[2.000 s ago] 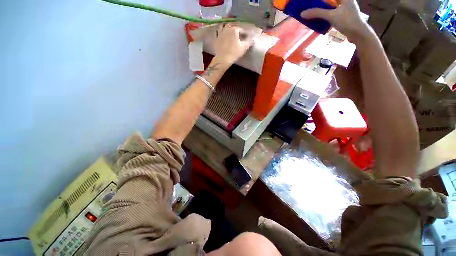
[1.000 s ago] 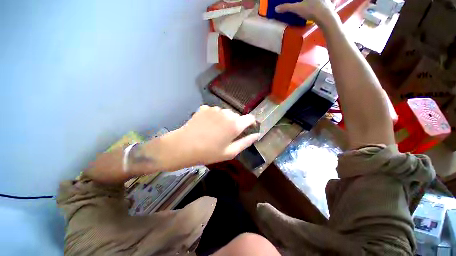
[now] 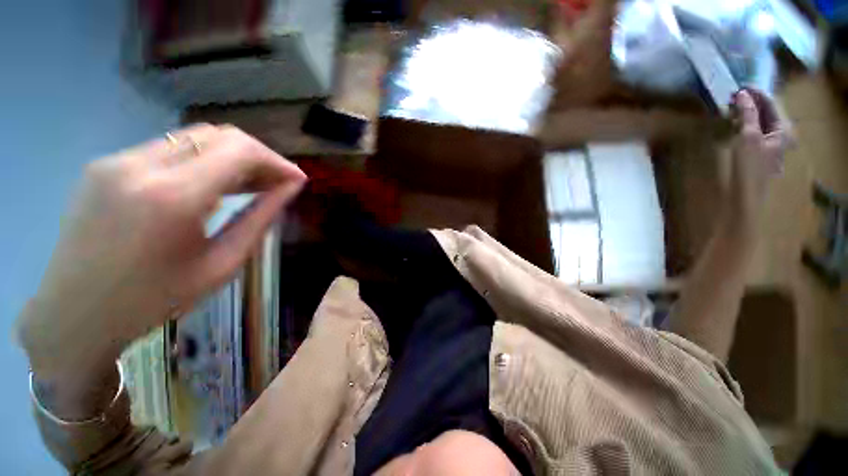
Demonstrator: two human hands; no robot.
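My left hand (image 3: 139, 218) is large and blurred at the left of the view. Its thumb and forefinger tips meet, and nothing shows between them. My right hand (image 3: 762, 130) is at the upper right, also blurred, with its fingers closed on the near end of a narrow whitish retail box (image 3: 708, 67). Shiny clear film (image 3: 646, 42) lies around and behind that box. Whether the box is inside the film cannot be told.
A glossy heap of empty bags (image 3: 474, 74) is at the top centre. White boxes (image 3: 628, 214) stand in a brown carton to the right. A black phone (image 3: 335, 124) lies on the wooden bench, beside the pale machine base (image 3: 279, 79) at the upper left.
The view has swung right and down. My right hand has left the blue and orange thing on the red-edged machine and now holds a whitish box. My left hand is nearer the camera.
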